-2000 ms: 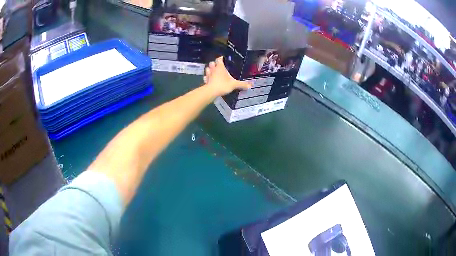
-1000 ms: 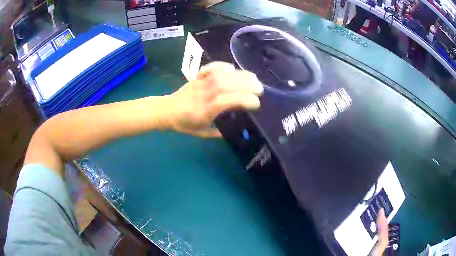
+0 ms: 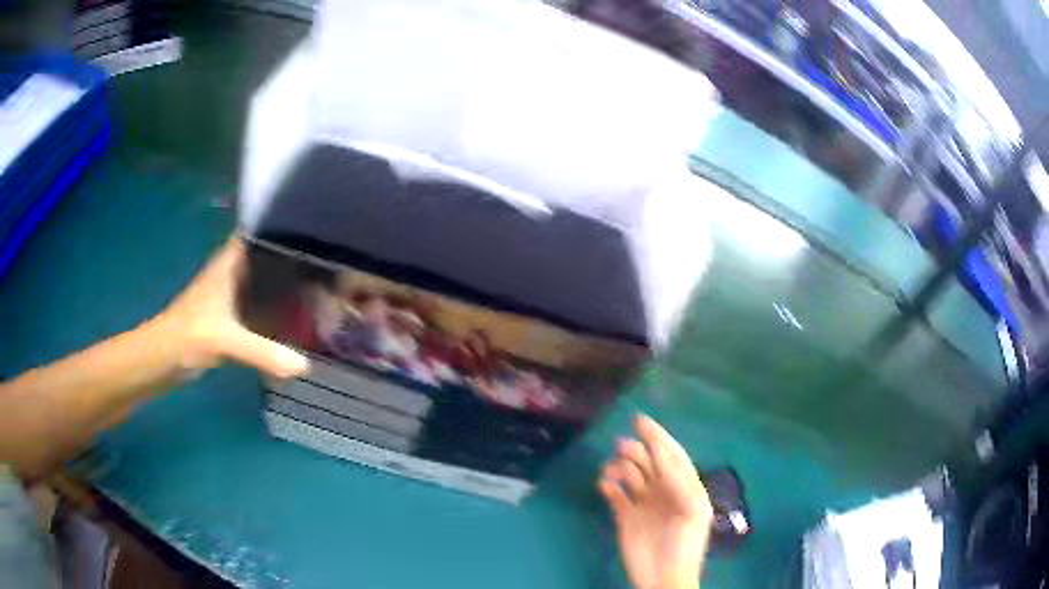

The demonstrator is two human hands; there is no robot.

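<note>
A black retail box (image 3: pixel 454 426) stands on the teal bench in front of me, blurred, its pale flaps open at the top and a dark surface showing inside. Its near side has a crowd photo, grey panels and a white bottom strip. My left hand (image 3: pixel 213 316) grips the box's left side, thumb on the near face. My right hand (image 3: pixel 661 495) is off the box's lower right corner, fingers partly curled, with nothing visible in it. Small black cards (image 3: pixel 727 506) lie just right of it.
A stack of blue trays (image 3: pixel 52 173) is cut off at the left edge. Another retail box (image 3: pixel 127 46) is at the upper left. White manuals (image 3: pixel 880 547) lie at the lower right, beside a blurred dark object. The green conveyor (image 3: pixel 794 311) runs behind the bench, with shelving beyond.
The box has gone from tilted across the bench to standing with its open top up. My left hand now holds its left side. The manual and card have left my right hand.
</note>
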